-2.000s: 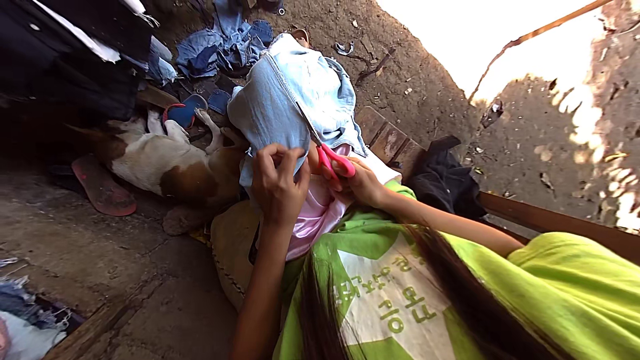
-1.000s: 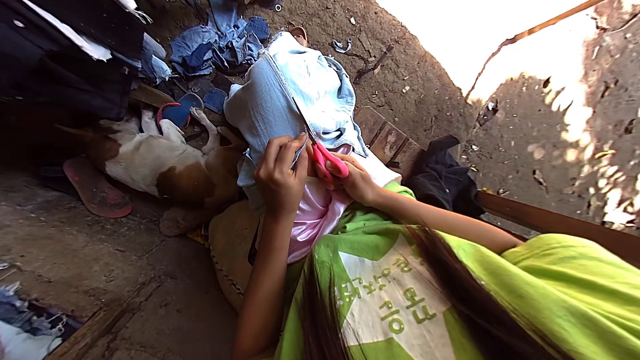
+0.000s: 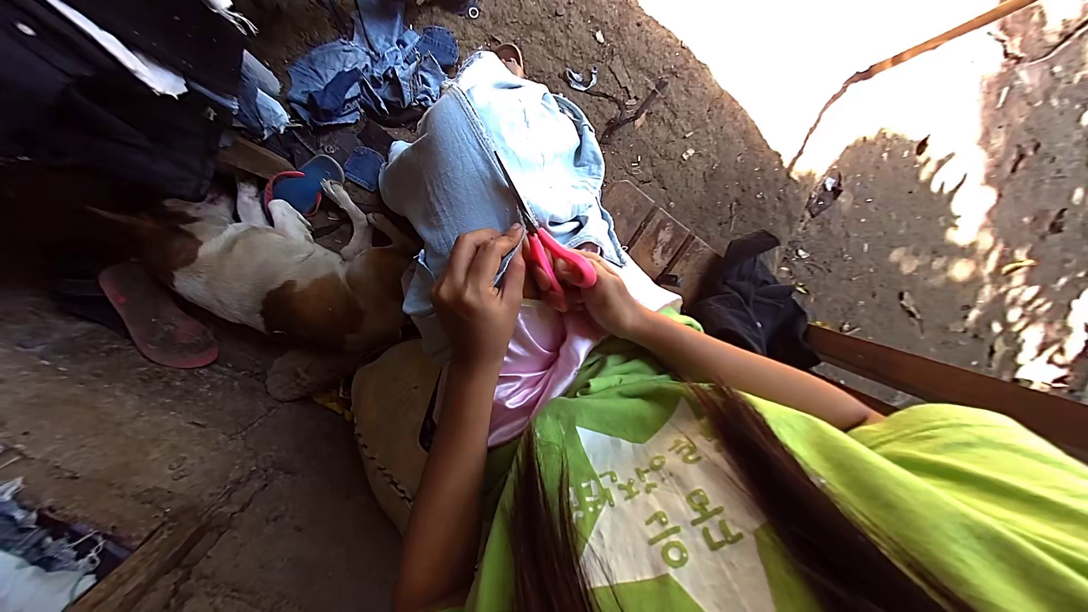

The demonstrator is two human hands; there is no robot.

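Note:
Light blue denim cloth (image 3: 459, 161) lies over my lap, above a shiny pink cloth (image 3: 531, 361). In my right hand (image 3: 595, 293) are scissors with pink handles (image 3: 565, 259); their dark blades point away from me, along a seam in the denim. My left hand (image 3: 480, 293) pinches an edge of the denim between thumb and fingers, just left of the scissor handles. How far apart the blades stand is hard to tell.
A brown and white dog (image 3: 255, 272) lies at the left, near a worn flip-flop (image 3: 157, 314) and a blue sandal (image 3: 302, 189). Denim scraps (image 3: 365, 76) lie on the ground ahead. Dark cloth (image 3: 748, 297) rests at the right, beside wooden slats (image 3: 659, 229).
My left hand has shifted a little on the denim edge beside the scissors. My right hand keeps its hold on the pink handles.

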